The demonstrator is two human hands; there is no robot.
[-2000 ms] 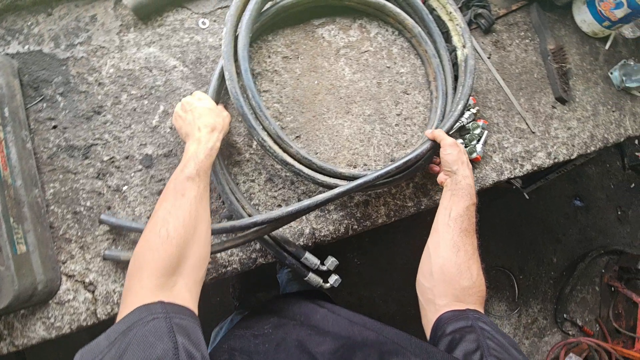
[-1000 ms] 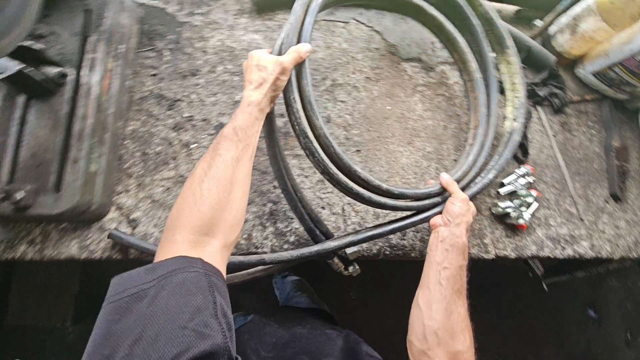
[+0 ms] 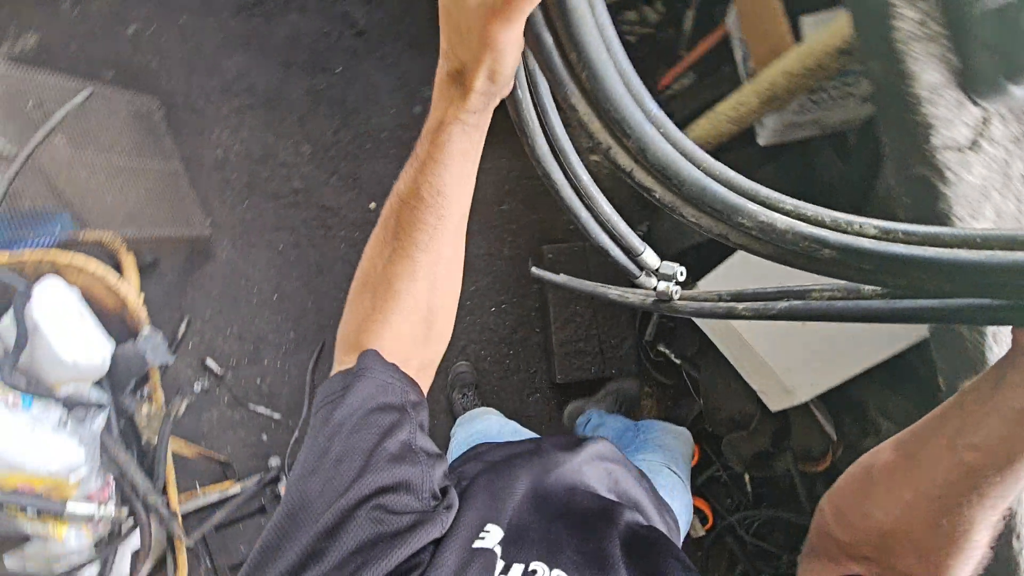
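A coil of black hydraulic hose (image 3: 720,204) fills the upper right, off the ground and in front of me. My left hand (image 3: 486,48), cut by the top edge, is closed on the coil's left side. At the right edge only a sliver of my right hand (image 3: 1018,340) shows, beneath the hose; its fingers are out of frame. Two hose ends with metal crimped fittings (image 3: 670,282) hang inside the lower curve, by a plain cut hose end (image 3: 552,276) that points left.
A woven basket (image 3: 132,296) with plastic waste stands at the left, below a mesh panel (image 3: 96,152). Right of my feet lie a pale flat board (image 3: 800,344) and loose cables. The concrete bench edge (image 3: 960,160) runs down the right side.
The coil, over the bench top in both earlier frames, is now over the dark floor beside it, carried there by my hands. The view has swung to the floor.
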